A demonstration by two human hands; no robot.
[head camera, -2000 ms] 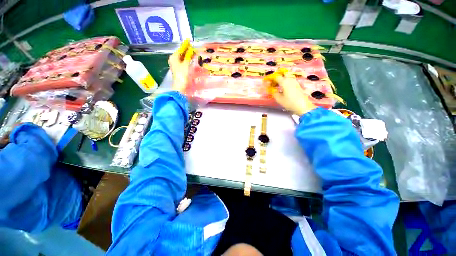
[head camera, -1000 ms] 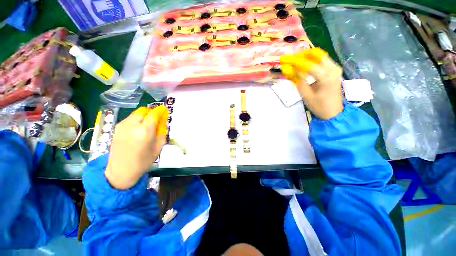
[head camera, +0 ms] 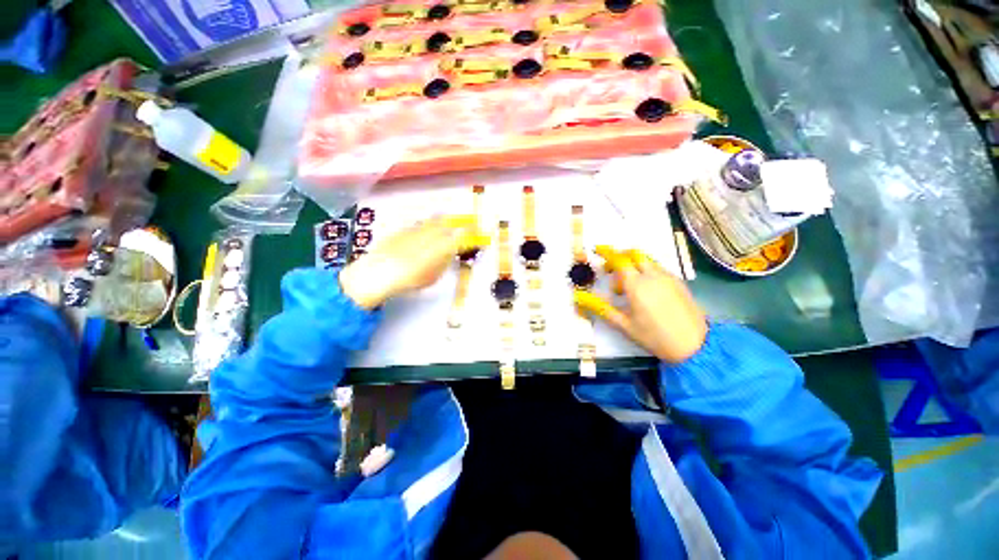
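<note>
Several gold wristwatches with black faces lie upright side by side on the white mat point(head camera: 422, 328). My left hand point(head camera: 411, 257), in yellow finger cots, has its fingertips on the leftmost watch point(head camera: 459, 293), partly covering its head. My right hand point(head camera: 646, 301), also in yellow cots, has thumb and forefinger at the right side of the rightmost watch point(head camera: 582, 273), around its head. Two more watches, one point(head camera: 504, 290) and another point(head camera: 532, 251), lie between my hands, untouched.
A pink foam tray point(head camera: 493, 131) with watches stands behind the mat. A metal dish point(head camera: 780, 258) with capped bottles is at right, beside a clear plastic sheet point(head camera: 811, 109). Round stickers point(head camera: 335, 231), a white squeeze bottle point(head camera: 197, 142) and a bagged sleeve point(head camera: 225, 301) are at left.
Both hands have come inward over the mat. Two more watches now lie there, one at each side of the earlier pair. The watch at the tray's front right is now uncovered.
</note>
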